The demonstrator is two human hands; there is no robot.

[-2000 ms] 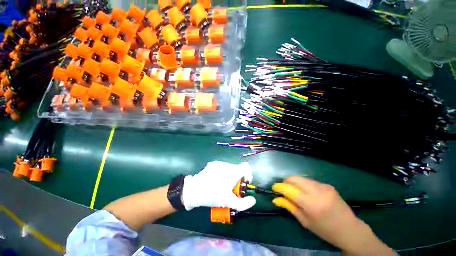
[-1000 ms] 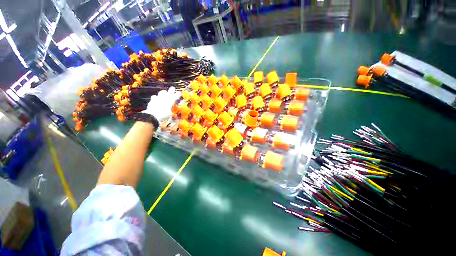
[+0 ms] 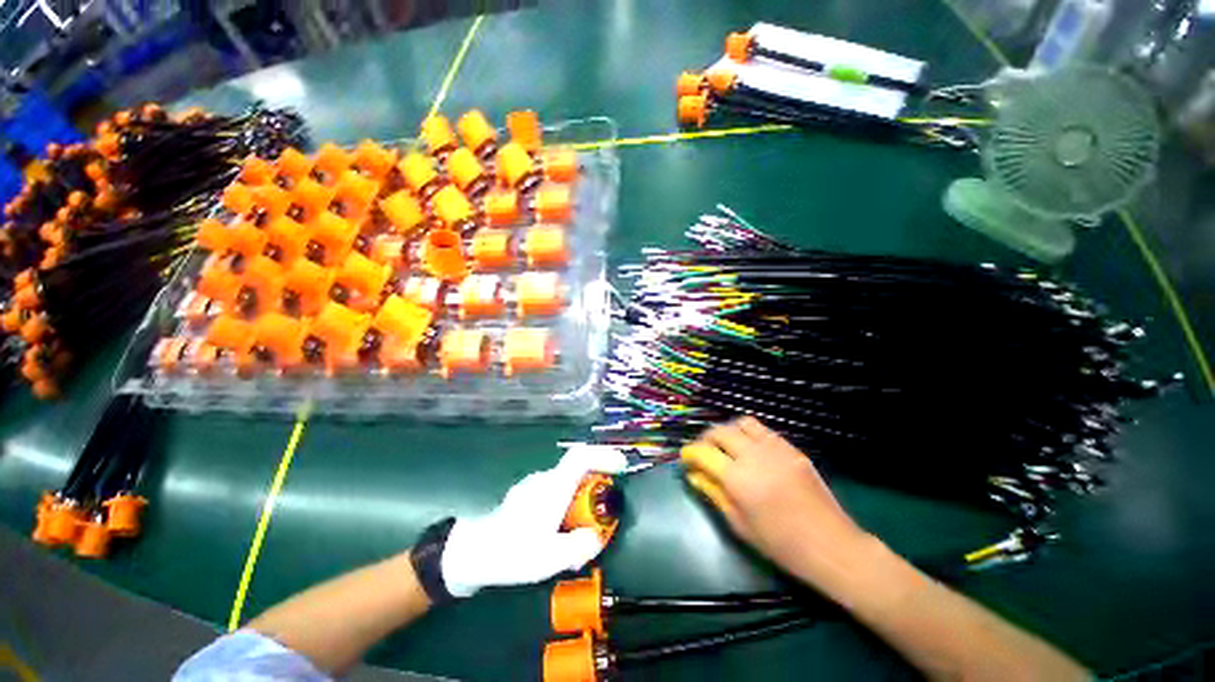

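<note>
My left hand (image 3: 522,530), in a white glove, holds a loose orange connector (image 3: 596,509) in front of me, its dark core facing right. My right hand (image 3: 780,496), with yellow finger cots, is closed at the near left edge of the black cable pile (image 3: 866,360). Thin wire ends (image 3: 650,466) stick out from its fingertips towards the connector, not visibly in it. The rest of that cable is hidden. Two cables with orange connectors (image 3: 577,604) lie below my hands.
A clear tray (image 3: 602,267) of orange connectors stands left of the pile. A heap of finished cables (image 3: 113,220) lies far left, with a small group (image 3: 91,524) nearer. Sample cables on a white sheet (image 3: 826,67) lie at the back. A pale green fan (image 3: 1073,147) stands far right.
My left hand has come back from the tray's far left end and now holds a connector. My right hand has come into view. Two connector-ended cables lie near me, where one lay earlier.
</note>
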